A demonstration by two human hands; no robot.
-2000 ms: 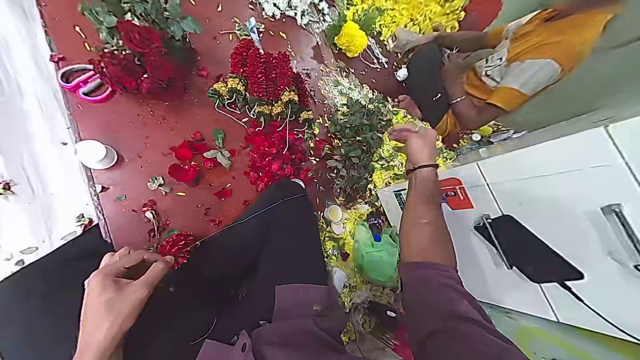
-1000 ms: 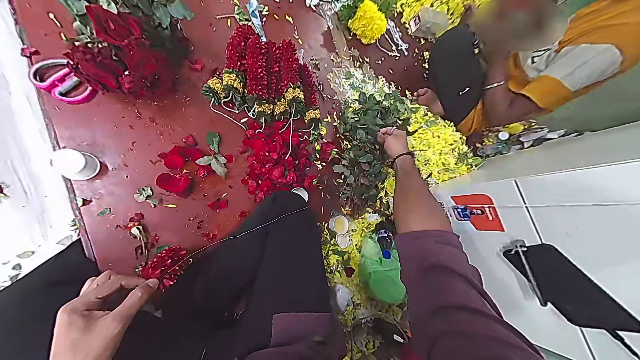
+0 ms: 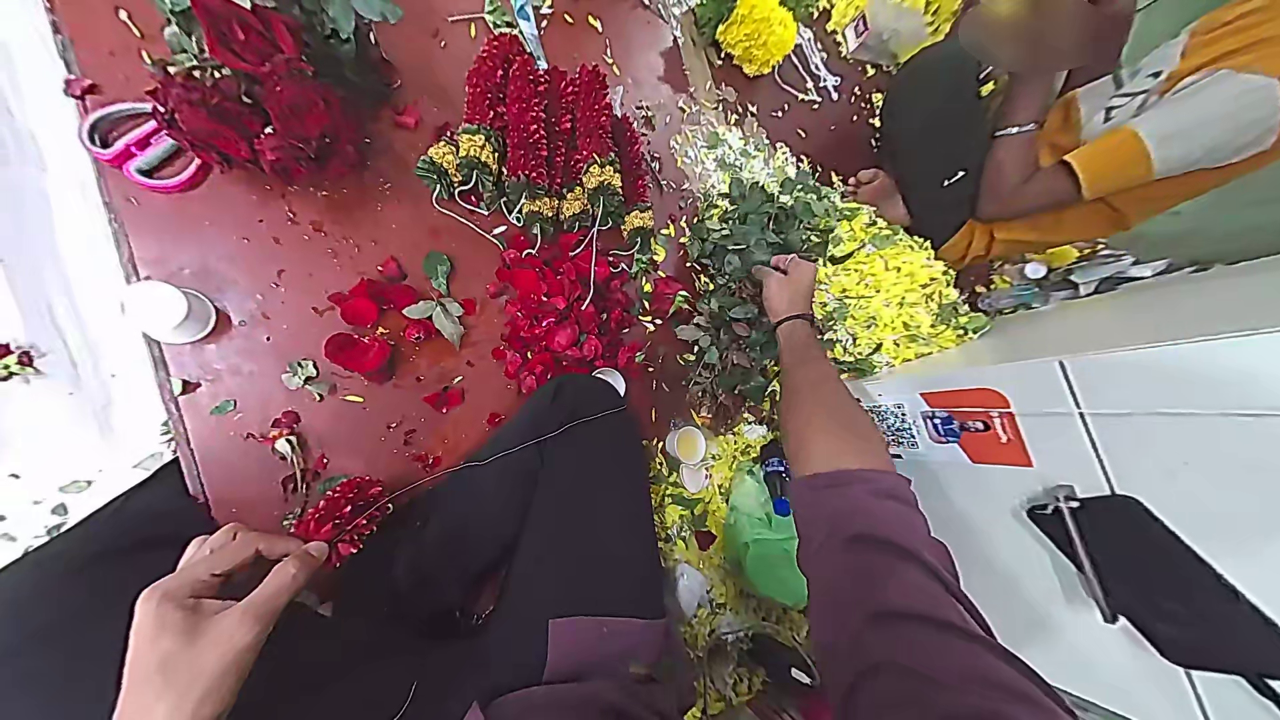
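Note:
My left hand (image 3: 225,590) pinches the lower end of a short red petal garland (image 3: 343,515) over my lap. From it a thin thread (image 3: 500,455) runs across my dark trouser leg. My right hand (image 3: 790,285) reaches into a heap of green leaves (image 3: 735,300); whether its fingers hold a sprig cannot be made out. Loose red petals (image 3: 560,320) are piled left of the leaves, below several finished red garlands (image 3: 530,120) with yellow and green ends. Yellow petals (image 3: 890,300) lie just right of my right hand.
Pink-handled scissors (image 3: 145,150) lie by red roses (image 3: 270,100) at upper left. A white cup (image 3: 170,312) rests at the left edge. Near my right arm are a green plastic bag (image 3: 762,540) and a small cup (image 3: 687,444). Another person (image 3: 1130,140) sits at upper right.
My right hand was raised over the yellow petals two seconds ago and has come down into the green leaves. The left hand keeps its pinch at the red garland.

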